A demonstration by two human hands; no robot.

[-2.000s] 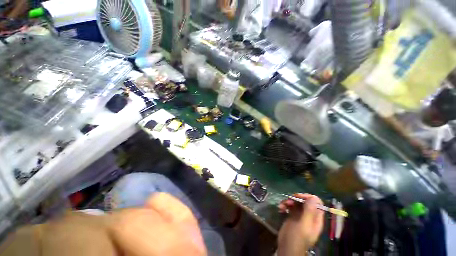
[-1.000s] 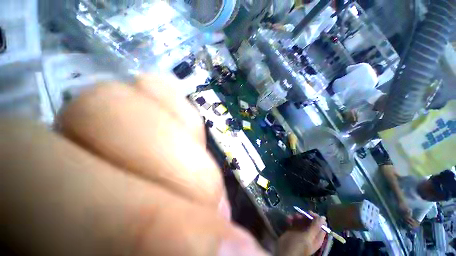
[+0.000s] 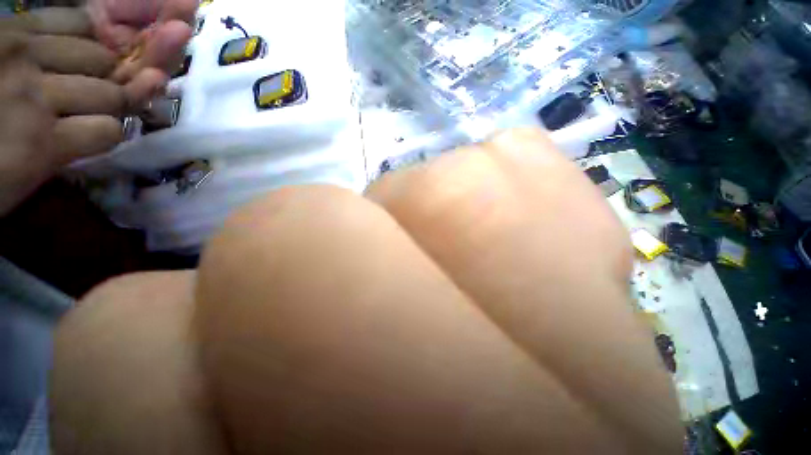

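A very large, blurred bare hand [image 3: 418,293], probably my left hand, fills the middle close to the lens; its fingertips and anything in it cannot be made out. My right hand is not seen. At the top left, fingers [image 3: 62,89] reach in from the left edge and meet pinkish fingers [image 3: 147,31]; whose they are, and whether they hold something small, I cannot tell. Near them, an open watch [image 3: 281,89] with a yellow-edged battery lies on a white foam tray [image 3: 325,53]. Another open watch [image 3: 242,51] lies behind it, with a dark cable sticking up.
Clear plastic parts boxes [image 3: 471,53] stand at the top centre. At right, a white work strip [image 3: 694,333] with a dark flat blade, watch parts and batteries lies on the green mat [image 3: 774,347]. Plastic bags [image 3: 667,71] lie behind.
The view has swung left, bringing in the foam tray and top-left fingers. The work strip has shifted right in view. The right hand with its thin tool has left the picture. The near hand covers the centre.
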